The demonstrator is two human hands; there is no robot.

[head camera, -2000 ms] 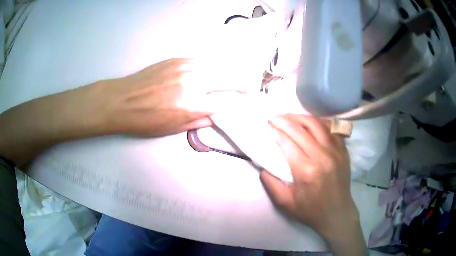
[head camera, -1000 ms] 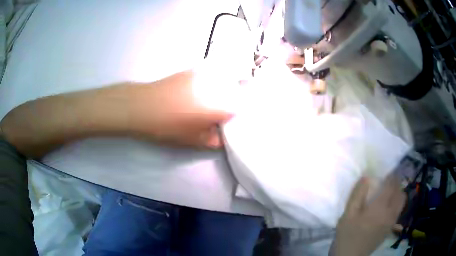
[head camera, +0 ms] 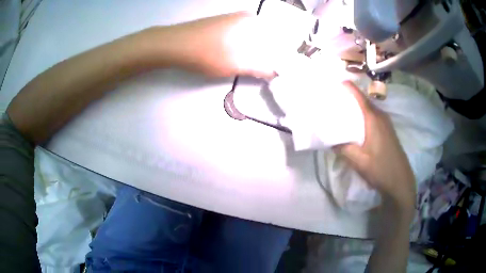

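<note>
A white fabric piece (head camera: 325, 120) lies on the pale machine bed below the needle area, its upper part washed out by lamp glare. My right hand (head camera: 375, 144) grips its right edge, thumb below and fingers above. My left hand (head camera: 248, 50) lies at the fabric's left side, mostly lost in glare; whether it pinches the cloth cannot be told. The presser foot area (head camera: 306, 49) shows as small metal parts just above the fabric. More white cloth (head camera: 421, 128) is bunched to the right, behind and below my right hand.
The blue-grey machine block (head camera: 376, 20) and a curved pale bar (head camera: 421, 53) stand at upper right, with a small cream knob (head camera: 377, 89) below. The white table (head camera: 133, 133) has a curved front edge. White pieces (head camera: 66, 213) hang at lower left. Scraps (head camera: 439, 197) lie at right.
My right hand has moved up and left from the lower right and now holds the cloth near the needle. My left hand has moved up. The spread cloth is now bunched at right.
</note>
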